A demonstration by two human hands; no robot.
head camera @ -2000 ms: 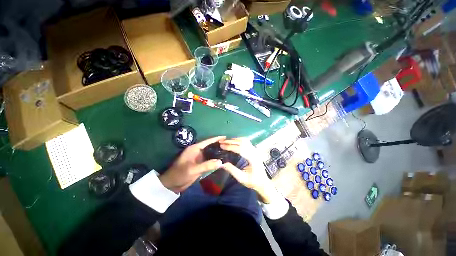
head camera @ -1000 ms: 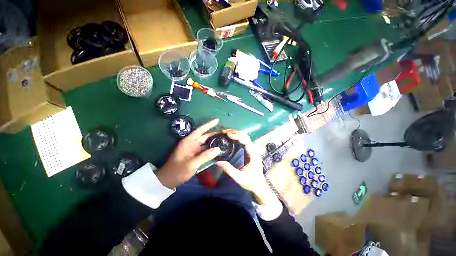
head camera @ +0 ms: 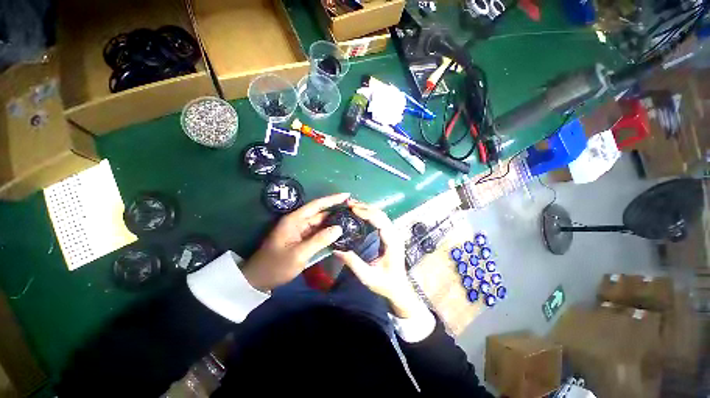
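A round black unit [head camera: 348,228] is held between both hands, just off the bench's front edge, its face turned up. My left hand [head camera: 286,247] grips its left side, with fingers over the rim and face. My right hand [head camera: 381,256] holds its right and lower side. Fingers hide parts of the rim. Two small black round units with white detail, one at the back [head camera: 261,159] and one nearer [head camera: 282,193], lie on the green bench. Several larger black discs [head camera: 151,213] lie further left.
A tub of silver grains [head camera: 209,122], clear cups [head camera: 272,99], a small square part [head camera: 282,140], an orange-handled screwdriver [head camera: 313,134] and a hammer [head camera: 355,111] lie behind. A label sheet [head camera: 87,214] is left. Cartons [head camera: 140,101] stand at the back. Blue-rimmed discs [head camera: 479,269] sit on a low tray at right.
Over the two seconds the black unit has turned so its face shows upward, and the fingers have shifted around it. Both hands still hold it. The camera view has shifted slightly.
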